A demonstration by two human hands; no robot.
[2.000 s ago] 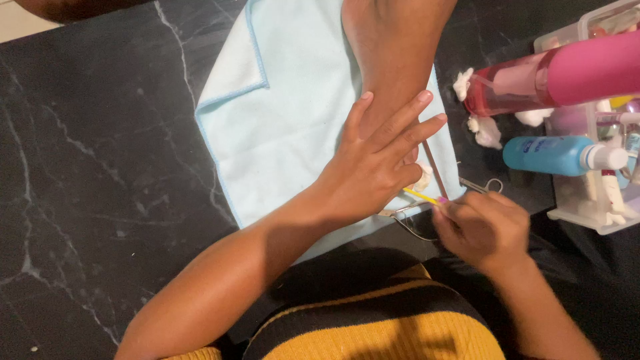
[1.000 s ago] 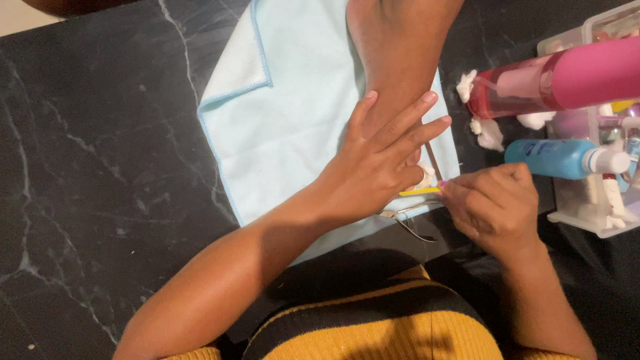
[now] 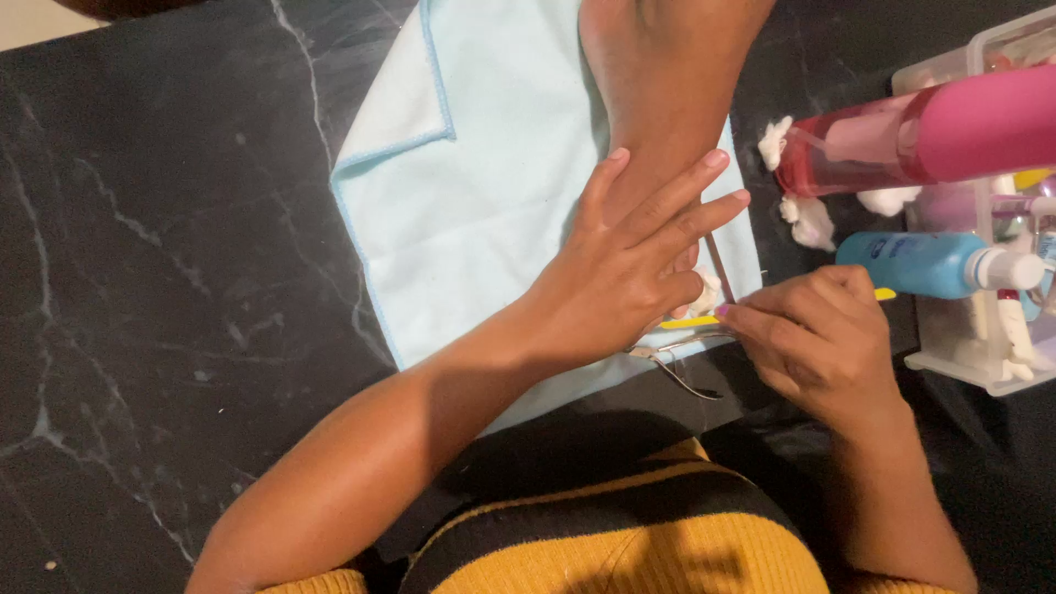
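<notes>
A person's foot point(image 3: 672, 91) rests on a pale blue cloth point(image 3: 462, 239). My left hand point(image 3: 627, 264) lies over the front of the foot, its fingers bent around the toes, which are mostly hidden beneath it. My right hand point(image 3: 808, 338) pinches a thin yellow nail file point(image 3: 689, 322), whose far end reaches the toes under my left hand. Beside them lie metal cuticle nippers point(image 3: 660, 355), partly covered by my hands. A thin brownish stick-like tool point(image 3: 719, 266) and a white cotton wad point(image 3: 707, 290) are between my two hands.
A pink bottle point(image 3: 899, 136) and a blue bottle with a white cap point(image 3: 916, 260) lie at the right, against a clear plastic organizer point(image 3: 982, 367) of small items. Cotton pieces point(image 3: 808, 224) are near the bottles. All stand on a black marble-patterned table point(image 3: 181, 247).
My right hand and the yellow file have shifted slightly, and the file's angle differs from two seconds ago. My left hand stays on the foot.
</notes>
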